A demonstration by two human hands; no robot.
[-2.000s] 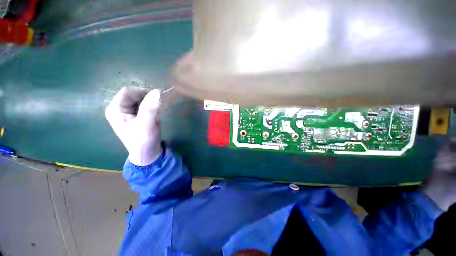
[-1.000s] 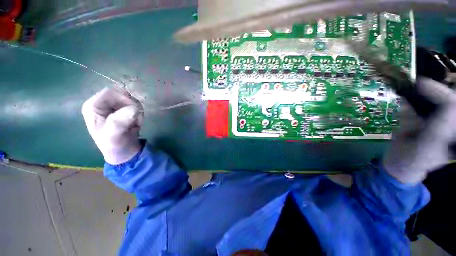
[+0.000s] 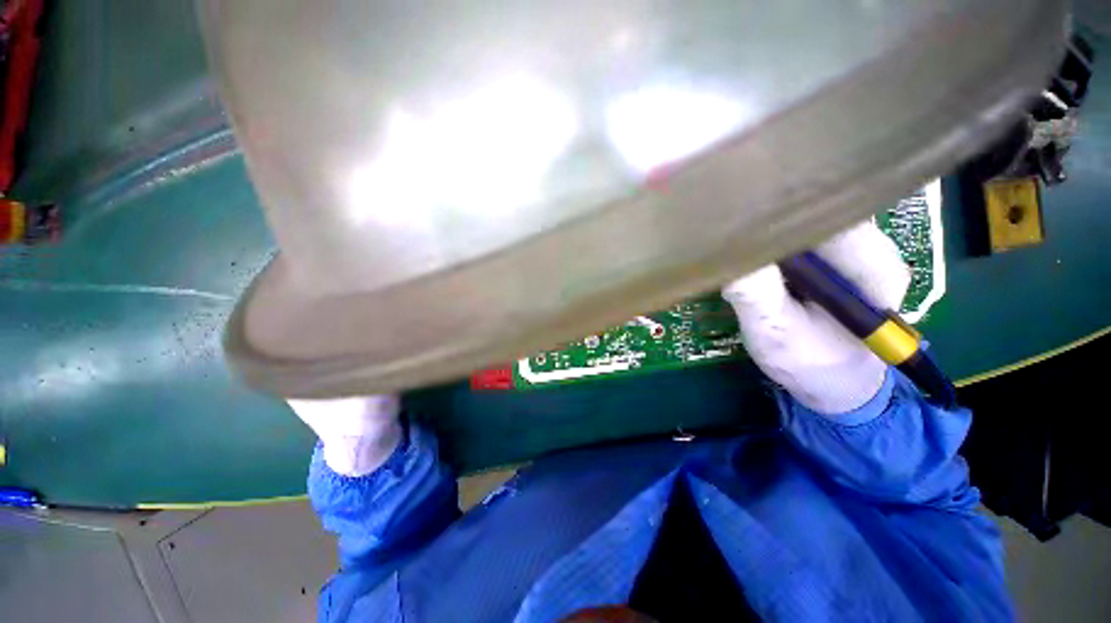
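Note:
The green circuit board [image 3: 916, 250] lies on the bench, mostly hidden under the clear fume hood [image 3: 487, 262]; its lower edge and right corner show. A bit of the red carrier [image 3: 492, 379] shows at its left. My gloved right hand [image 3: 822, 323] is over the board, closed round the dark soldering iron [image 3: 853, 304] with its yellow band; the tip is hidden. My gloved left hand [image 3: 350, 428] is left of the board; its fingers are under the hood's rim and hidden. A thin solder wire [image 3: 122, 290] runs across the bench at the left.
A dark iron stand with a yellow holed pad [image 3: 1014, 215] is right of the board. A red-orange post [image 3: 17, 104] stands at the far left. A blue-handled tool [image 3: 20, 498] lies at the near left bench edge.
The hood now covers more of the view, hiding most of the board. My right hand has come in from the right over the board with the iron. My left hand has moved slightly right, fingers hidden.

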